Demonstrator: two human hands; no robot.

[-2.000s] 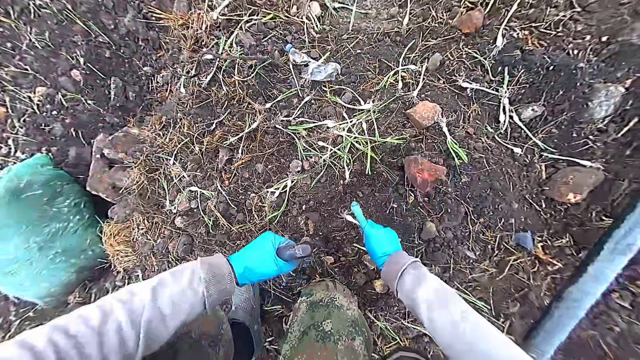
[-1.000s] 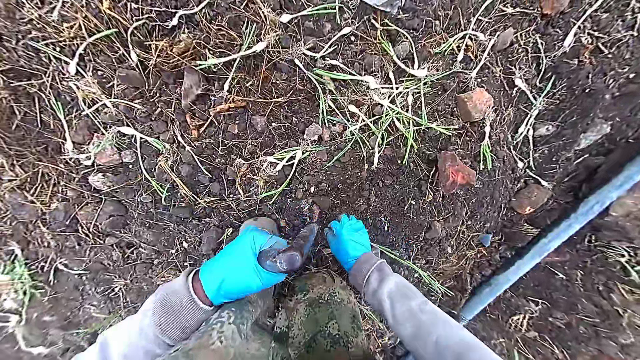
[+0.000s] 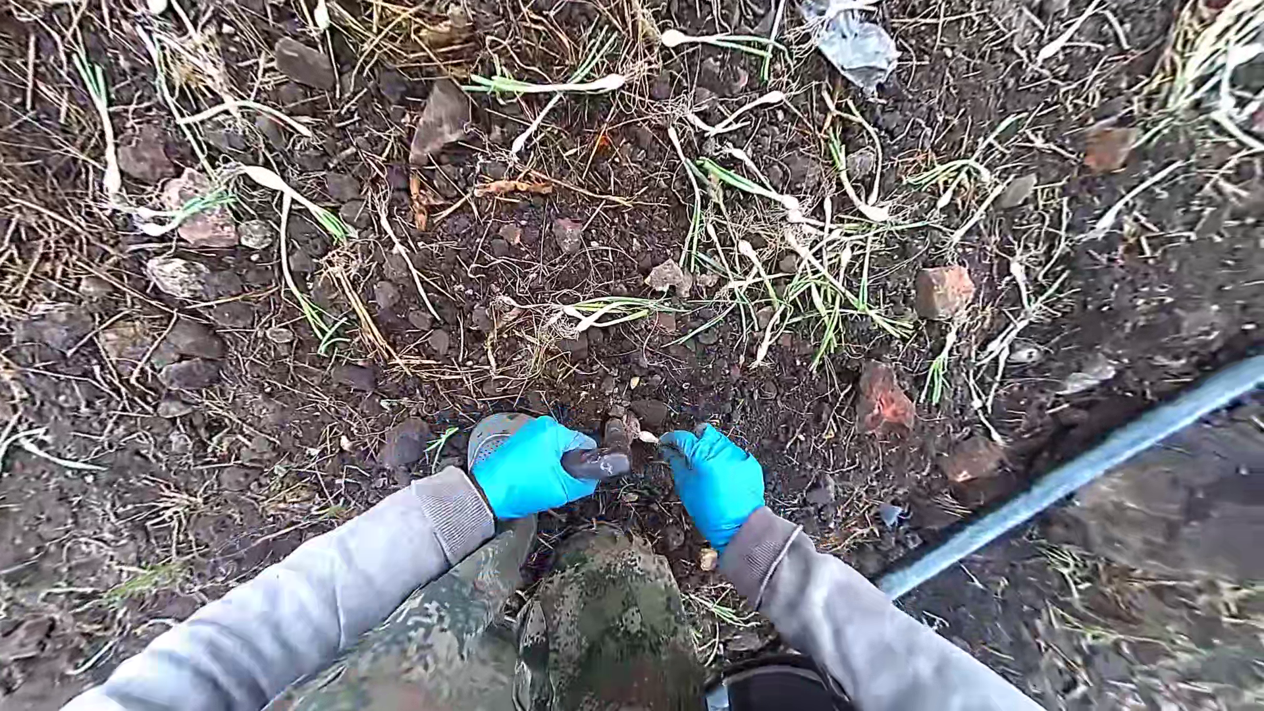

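Observation:
My left hand (image 3: 534, 468), in a blue glove, is closed around the dark handle of a small hand tool (image 3: 598, 462); its working end is against the soil and hard to make out. Just right of it, my right hand (image 3: 713, 481), also gloved in blue, pinches a small white bulb (image 3: 647, 436) at its fingertips, beside the tool. Ahead of both hands, loose bulb plants with white bulbs and green leaves (image 3: 839, 286) lie scattered on dark, stony soil. One such plant (image 3: 602, 313) lies a little beyond the tool.
A pale metal pipe (image 3: 1076, 474) slants across the right side. Reddish stones (image 3: 886, 400) and a brick-like piece (image 3: 944, 292) lie right of the plants. A crumpled clear plastic scrap (image 3: 857, 44) is at the top. My camouflage-clad knees (image 3: 612, 622) are below, with a dark round object (image 3: 775, 686) beside them.
The view has shifted over the ground. My left hand keeps the tool, now with its end at the soil beside my right hand. A white bulb now shows at my right fingertips.

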